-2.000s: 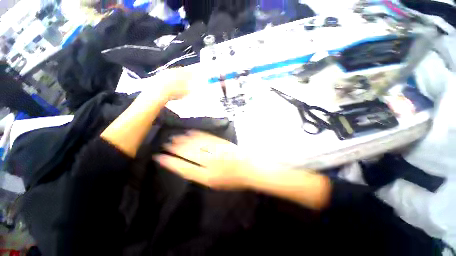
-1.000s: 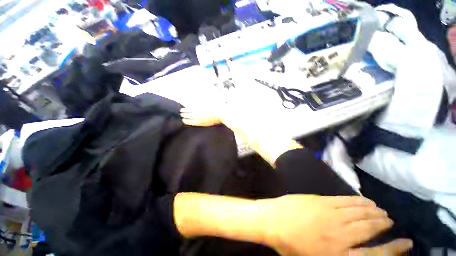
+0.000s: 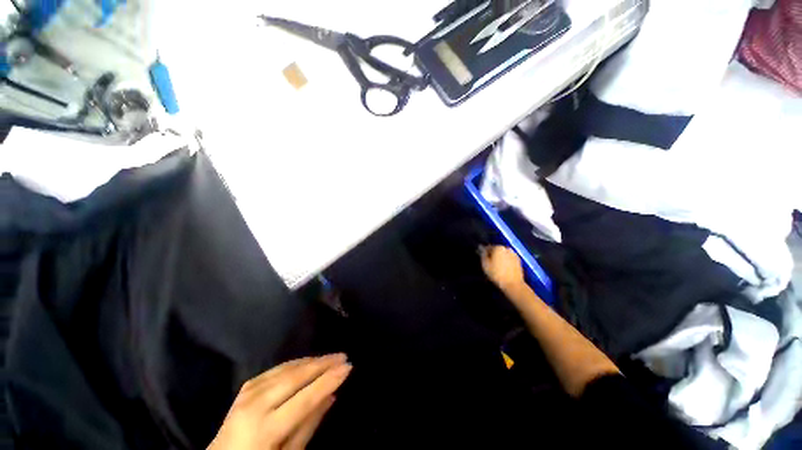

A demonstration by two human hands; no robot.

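The black garment (image 3: 202, 255) hangs over the left side and front edge of the white machine table (image 3: 290, 167), its upper edge near the needle area. My left hand (image 3: 286, 400) is at the bottom, cut off by the frame edge, fingers extended and close together, over dark cloth, with nothing visible in it. My right hand (image 3: 503, 266) reaches down below the table front, beside the blue bin's rim (image 3: 513, 235). Its fingers are curled against very dark cloth or shadow, so I cannot tell if it holds anything.
Black shears (image 3: 382, 75) and a black tray (image 3: 501, 44) with a silver pointed tool (image 3: 506, 31) lie on the table. A small tan piece (image 3: 295, 76) is left of the shears. White and black cloth (image 3: 616, 255) is piled at the right. Metal machine parts (image 3: 127, 105) show upper left.
The view has turned down and closer to the table's front corner. My right hand has left the garment for the bin's side. My left hand has moved from lower right to lower left.
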